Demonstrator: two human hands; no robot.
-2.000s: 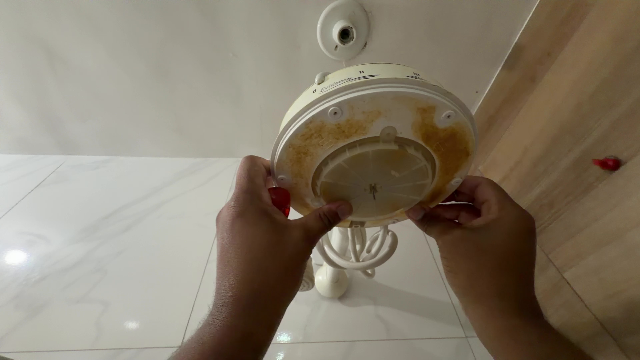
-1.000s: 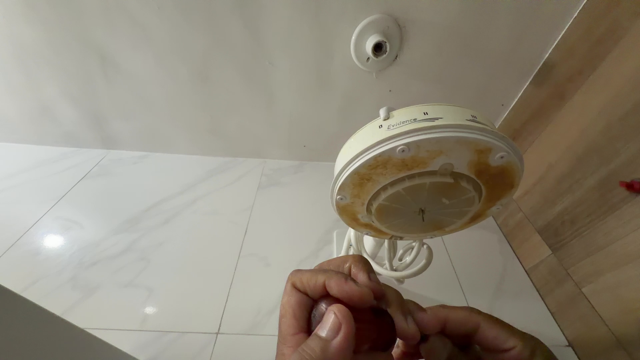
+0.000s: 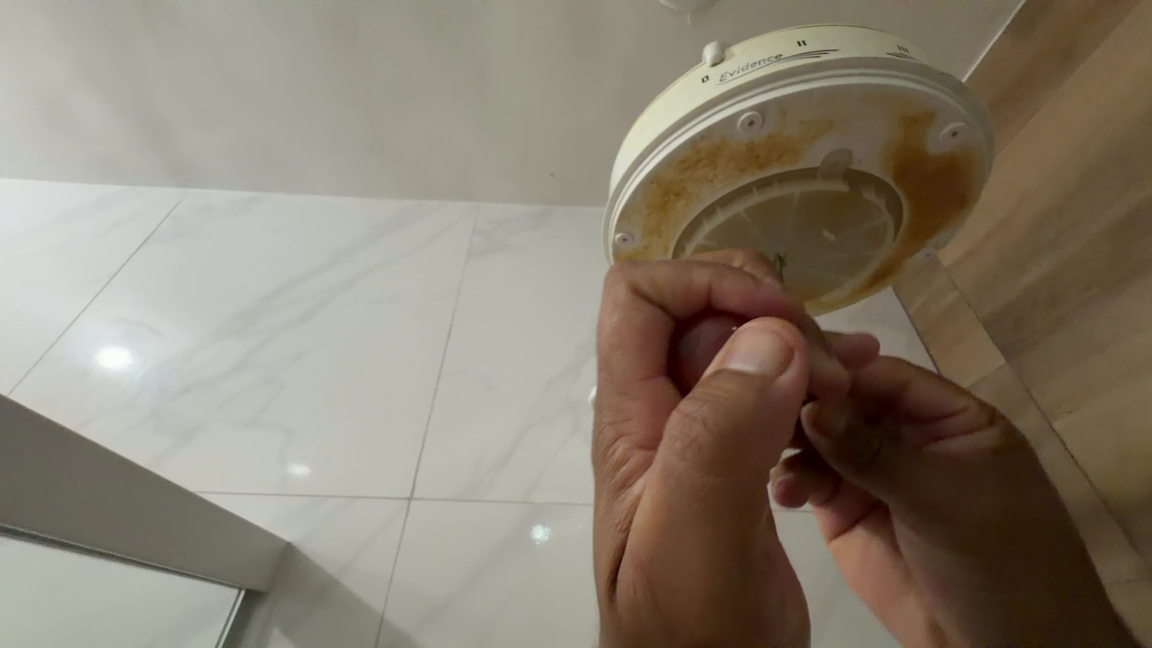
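Note:
The round white electric shower head (image 3: 783, 171) hangs at the upper right, its underside facing me, with brown-orange stains, screw holes and a round recess. Just below and in front of it are both hands. My left hand (image 3: 702, 432) is curled, thumb bent over its fingers; a rounded dark reddish form (image 3: 706, 346) shows inside the curl, and whether it is a held thing or a fingertip is unclear. My right hand (image 3: 927, 477) meets the left fingertips from the right, its fingers bent. Anything small between the fingertips is hidden.
Behind stands a wall of white marble-look tiles (image 3: 315, 342), under a pale ceiling (image 3: 315, 99). Wood-look tiles (image 3: 1071, 270) cover the right wall. A grey frame edge (image 3: 135, 495) crosses the lower left. Part of a white ceiling fitting (image 3: 688, 4) shows at the top.
Two seconds ago both hands held the shower head's rim; they have let go and come together below it. The red thing seen by my left hand then is not clearly visible. The view has shifted.

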